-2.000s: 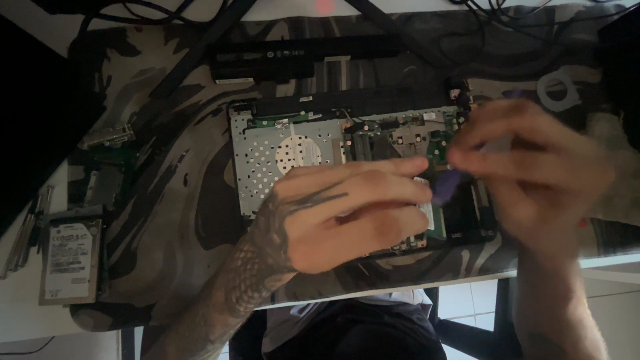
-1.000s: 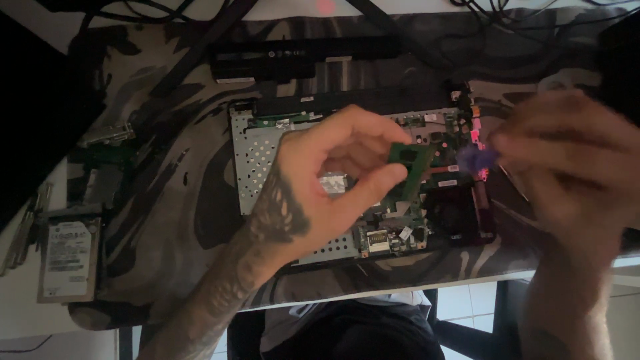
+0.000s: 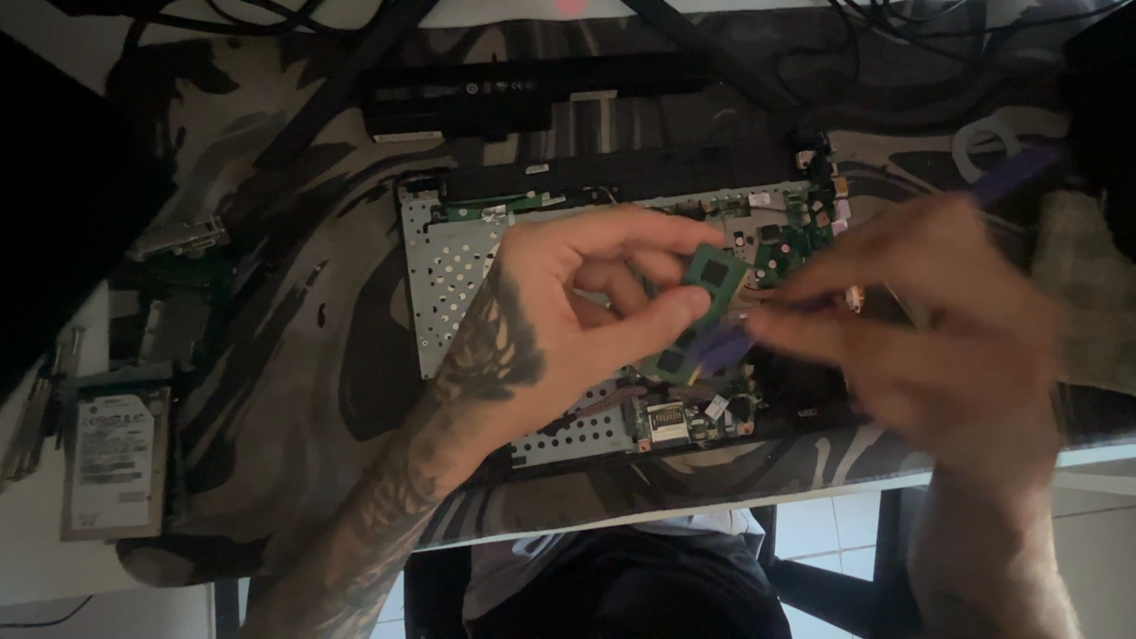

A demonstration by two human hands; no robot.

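Note:
My left hand (image 3: 595, 311) grips a green RAM module (image 3: 714, 266) between thumb and fingers, above an opened laptop base (image 3: 453, 266) with its circuit board exposed. My right hand (image 3: 923, 328), blurred by motion, holds a slim purple brush-like tool (image 3: 1016, 173). The tool's purple end (image 3: 723, 346) lies over the lower part of the module; whether it touches cannot be told. My left hand hides the middle of the laptop base.
A laptop battery (image 3: 461, 111) lies behind the base. At left are a hard drive (image 3: 115, 461), green circuit boards (image 3: 191, 284) and metal parts (image 3: 40, 408). A pale ring (image 3: 985, 146) sits back right; cables (image 3: 852, 53) cross the rear of the patterned mat (image 3: 293, 390).
Two seconds ago both hands were low over the laptop's board. The RAM module then showed in my left hand, and the purple tool has since come from the right over the module.

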